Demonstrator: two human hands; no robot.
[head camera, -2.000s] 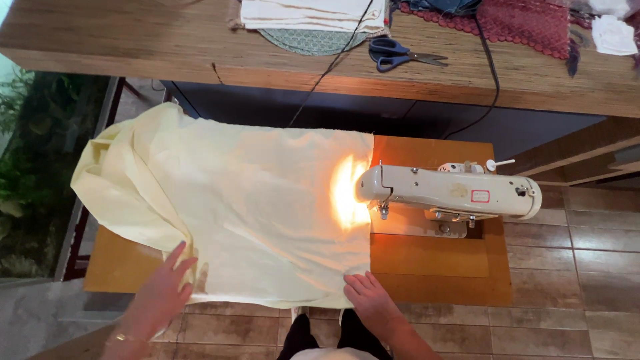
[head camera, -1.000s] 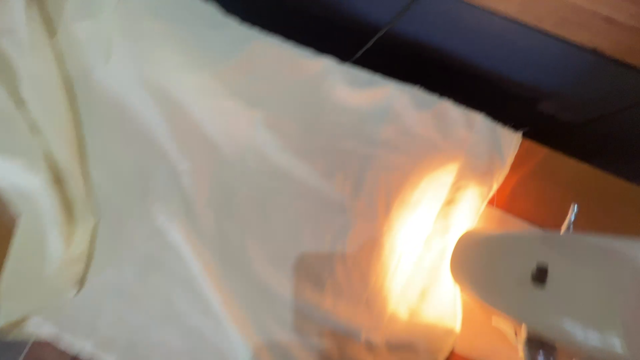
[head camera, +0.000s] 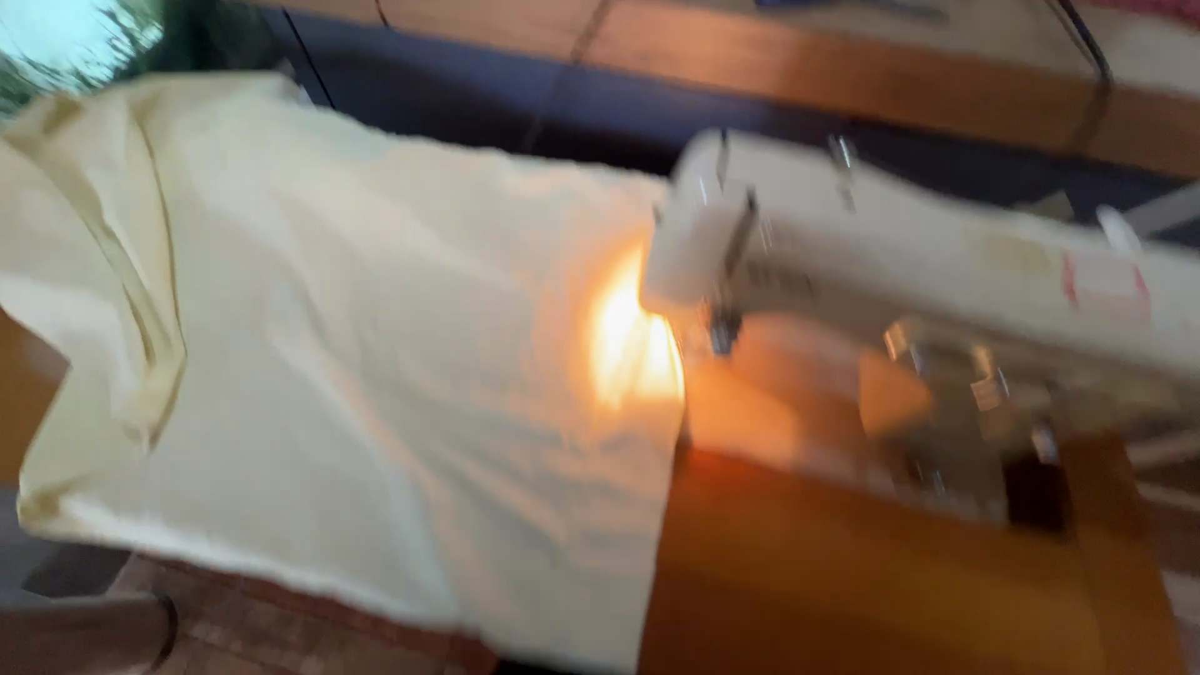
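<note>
Neither my left hand nor my right hand shows in the head view. A large piece of pale cream fabric (head camera: 375, 375) lies spread over the left part of the wooden sewing table (head camera: 872, 572), with loose folds at its far left. Its right edge reaches the head end of a white sewing machine (head camera: 919, 225), where a bright warm light falls on the cloth. The needle area (head camera: 722, 328) is blurred, so I cannot tell whether the fabric is under the presser foot.
Behind the machine runs a wooden counter (head camera: 797, 66) with a dark cable (head camera: 1083, 42) over its edge. A blurred dark blue object lies at the top edge. Tiled floor (head camera: 244, 609) shows below the fabric, with a grey rounded thing (head camera: 84, 633) at the lower left.
Two seconds ago both hands rested on the fabric's near edge; now they are out of view. The view has moved nearer and tilted. The fabric still lies spread beside the machine.
</note>
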